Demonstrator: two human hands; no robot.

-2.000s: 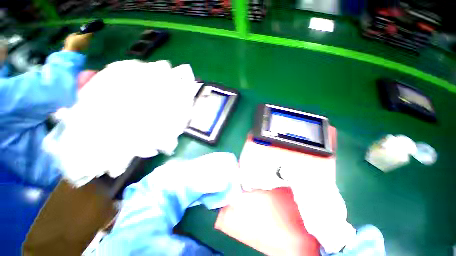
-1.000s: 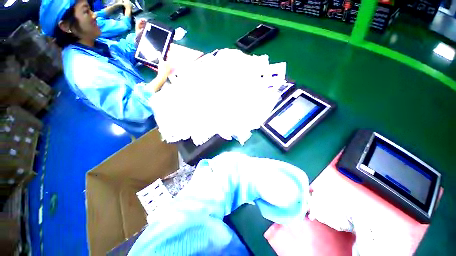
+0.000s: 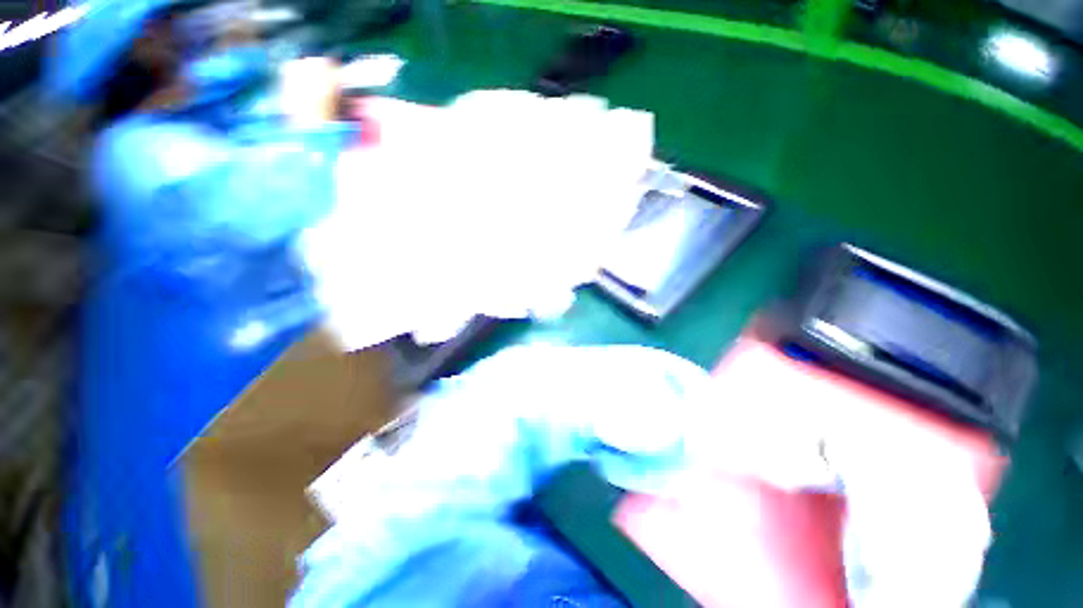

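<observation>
A black tablet [image 3: 920, 333] with a blue-and-grey screen lies tilted at the far edge of the red-pink mat [image 3: 742, 540]. My left hand [image 3: 760, 434], in a glaring white glove, reaches over the mat from a light blue sleeve. My right hand [image 3: 909, 487], also white and overexposed, is over the mat's right part, close to my left hand. Glare and blur merge both hands with the mat, so the fingers and anything between them cannot be made out.
A large white heap of bags [image 3: 475, 214] is left of centre, beside another tablet [image 3: 683, 244]. A dark unit [image 3: 588, 57] lies farther back. An open brown carton [image 3: 273, 463] is at lower left. A person in blue [image 3: 202, 190] is at the left.
The view swung left, then shifted slightly and blurred. A tablet that the person at left held up a second ago no longer shows clearly. My hands remain together over the mat.
</observation>
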